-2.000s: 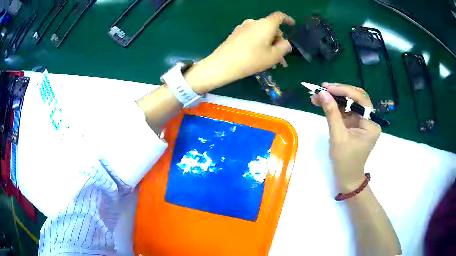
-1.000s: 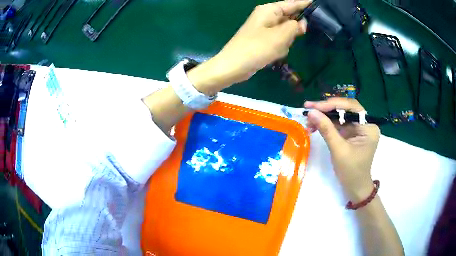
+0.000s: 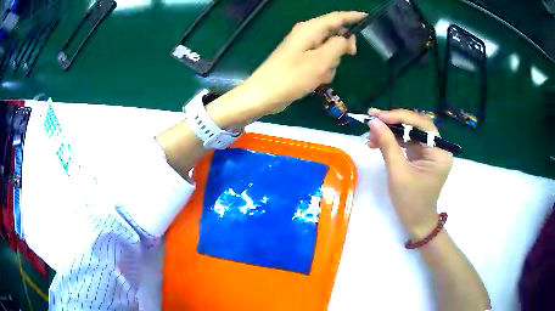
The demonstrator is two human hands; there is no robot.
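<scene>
My left hand [image 3: 304, 58] is shut on the edge of a dark phone frame [image 3: 395, 33], tilted above the green mat. My right hand [image 3: 414, 164] holds a slim black pen-shaped tool [image 3: 420, 133] with two white bands. Its pale tip touches or lies close to the end of a small circuit board [image 3: 333, 104]; contact cannot be told. The board's far part is hidden by my left hand. A shiny blue sheet [image 3: 261, 212] lies on the orange tray [image 3: 182, 267] in front of me.
More phone frames lie on the green mat [image 3: 140, 73], one at the right [image 3: 465, 67] and several at the left. A sheet with light-blue stickers [image 3: 58, 136] lies on the white surface. Red holders [image 3: 12, 200] with black parts stand at the far left.
My left hand has come down and slightly left with the phone frame. The tool tip has moved from above the tray's edge to the circuit board end. The whole view has shifted.
</scene>
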